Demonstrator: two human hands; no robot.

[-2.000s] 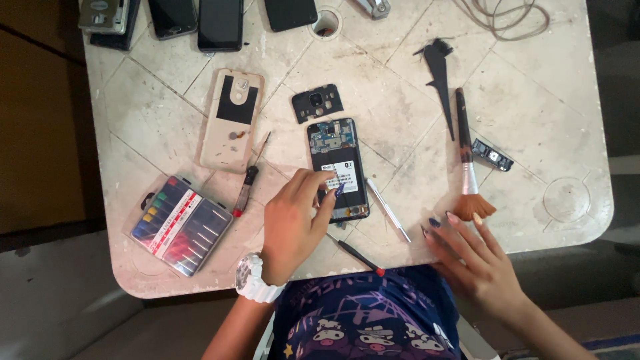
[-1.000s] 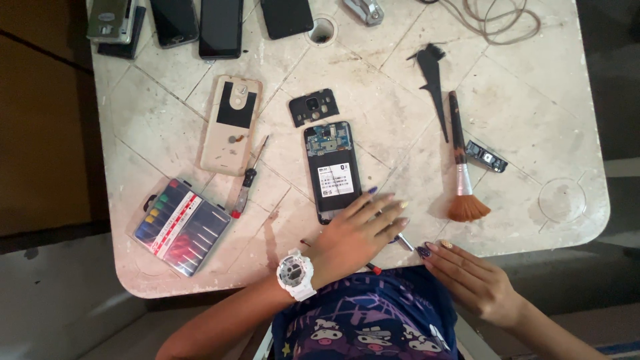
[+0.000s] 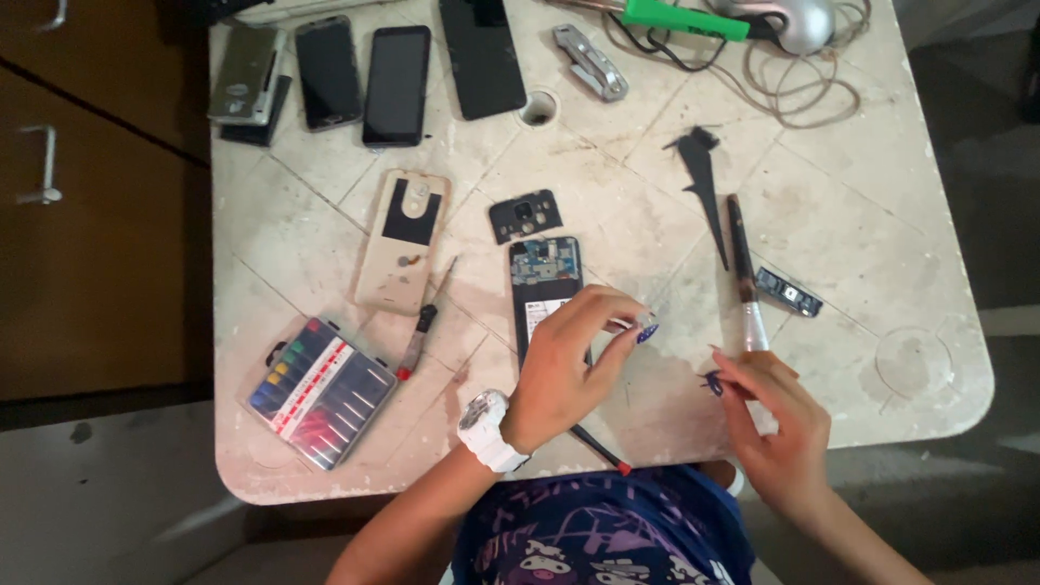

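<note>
My left hand (image 3: 569,370), with a white wristwatch, covers the lower right of an opened smartphone (image 3: 546,264) whose circuit board shows. Its thumb and index fingertips nearly meet; whether a thin thing is between them is unclear. My right hand (image 3: 776,422) is pinched over the bristles of a wide brush (image 3: 749,325); its fingertips are too blurred to tell what they hold. Above the phone lies a black camera-side cover (image 3: 526,216), and left of it a beige back cover (image 3: 398,244). Partly under my left hand, a red-ended screwdriver (image 3: 601,448) reaches the table's near edge.
At left are a case of screwdrivers (image 3: 321,394) and another screwdriver (image 3: 418,337). Several phones, including a black one (image 3: 396,85), and a folded multi-tool (image 3: 591,62) lie at the back. A black narrow brush (image 3: 705,187), a small phone part (image 3: 788,292) and a green-handled tool (image 3: 686,19) with cables are at right.
The thin, light-coloured stick, beside the phone and later at my hands, no longer shows clearly. My right hand has risen over the brush bristles. My hands are farther apart than a second ago.
</note>
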